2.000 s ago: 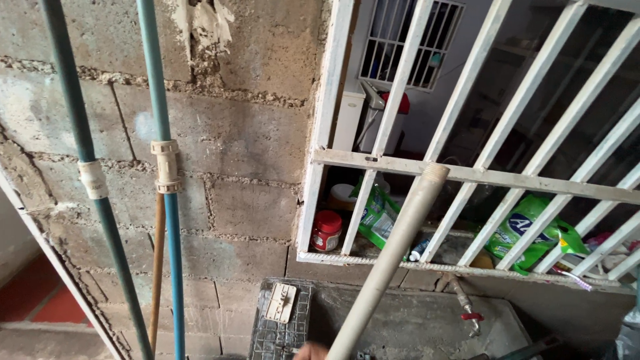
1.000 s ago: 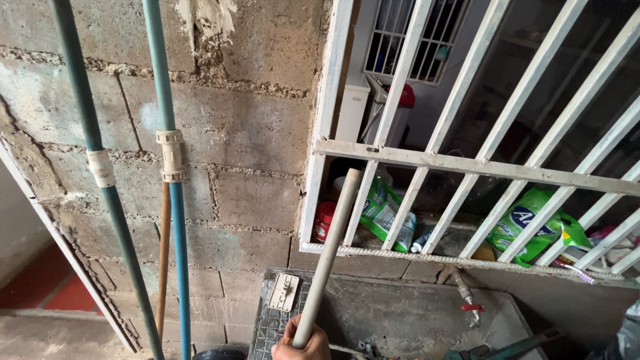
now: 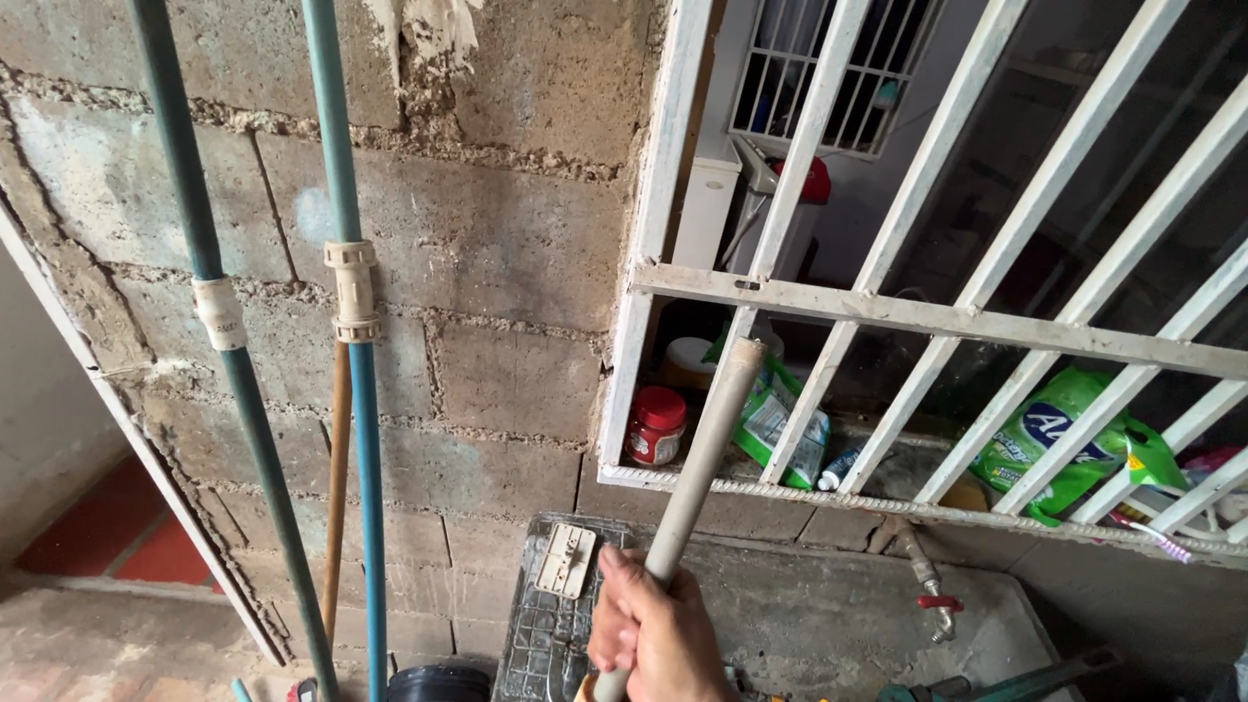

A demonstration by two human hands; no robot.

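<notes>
A grey plastic pipe (image 3: 694, 468) slants upward at the centre, its upper end in front of the white window grille. My right hand (image 3: 655, 624) grips it near the bottom edge, thumb along its side. Beneath the lower part of the pipe, a small bit of what may be another finger shows, but my left hand cannot be made out. Left of the pipe, a beige rectangular plate (image 3: 565, 561) lies on a wet ribbed washboard surface (image 3: 526, 634) of the concrete sink.
Two upright pipes, one green (image 3: 255, 419) and one blue (image 3: 369, 487) with a cream coupling (image 3: 351, 292), stand before the block wall. The white grille (image 3: 936, 327) fronts a sill with a red-lidded jar (image 3: 655, 426) and green bags (image 3: 1058, 439). A red-handled tap (image 3: 940, 604) projects over the sink.
The grey pipe stood higher and nearer across the grille two seconds ago, with the hand barely in view at the bottom edge. The gripping hand now shows much more fully.
</notes>
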